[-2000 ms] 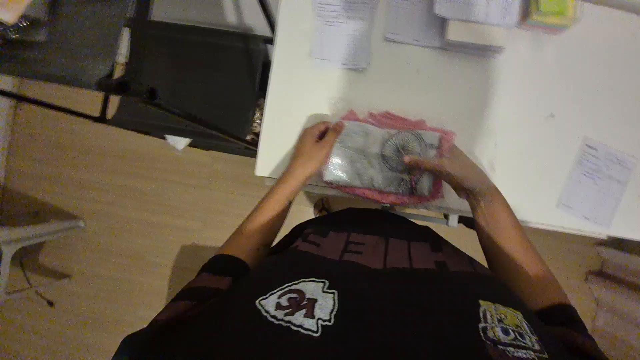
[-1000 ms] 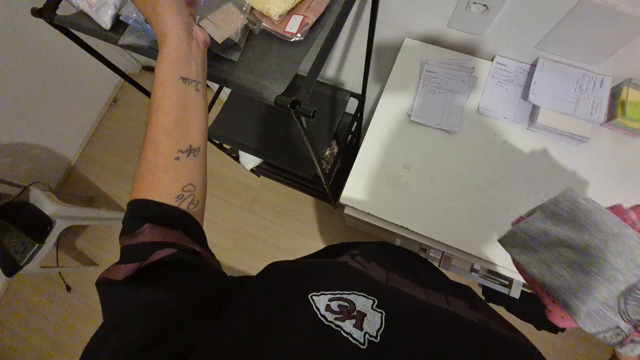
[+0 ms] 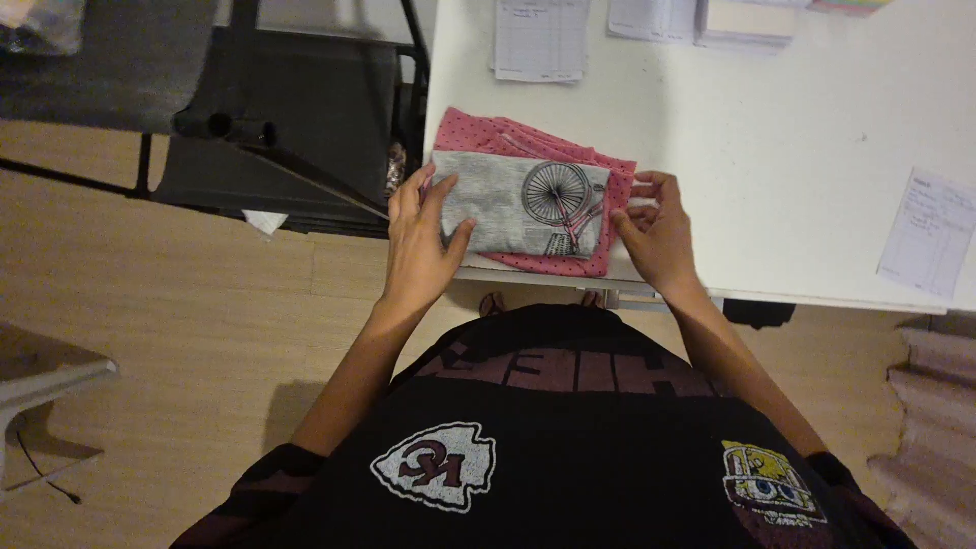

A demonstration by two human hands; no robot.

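Note:
A folded grey garment (image 3: pixel 488 202) with a bicycle print lies on top of a folded pink polka-dot garment (image 3: pixel 560 264), near the front left edge of the white table (image 3: pixel 778 152). My left hand (image 3: pixel 423 229) rests on the left end of the pile, its fingers spread over the grey cloth. At the right end, my right hand (image 3: pixel 657 232) touches the pink cloth's edge with curled fingers. The thumb of that hand lies against the pink border. No plastic bag shows around the garments.
Written slips (image 3: pixel 540 42) lie behind the pile, with a stack of paper (image 3: pixel 747 21) farther right. Another written sheet (image 3: pixel 926 232) lies at the right. A black shelf rack (image 3: pixel 282 130) stands left of the table, and a white plastic stool or chair (image 3: pixel 53 374) is at the lower left.
Two seconds ago the garments were in a clear plastic bag; now they lie uncovered. One second ago my left arm reached over the rack and the garments were at the right; now both hands are at the pile.

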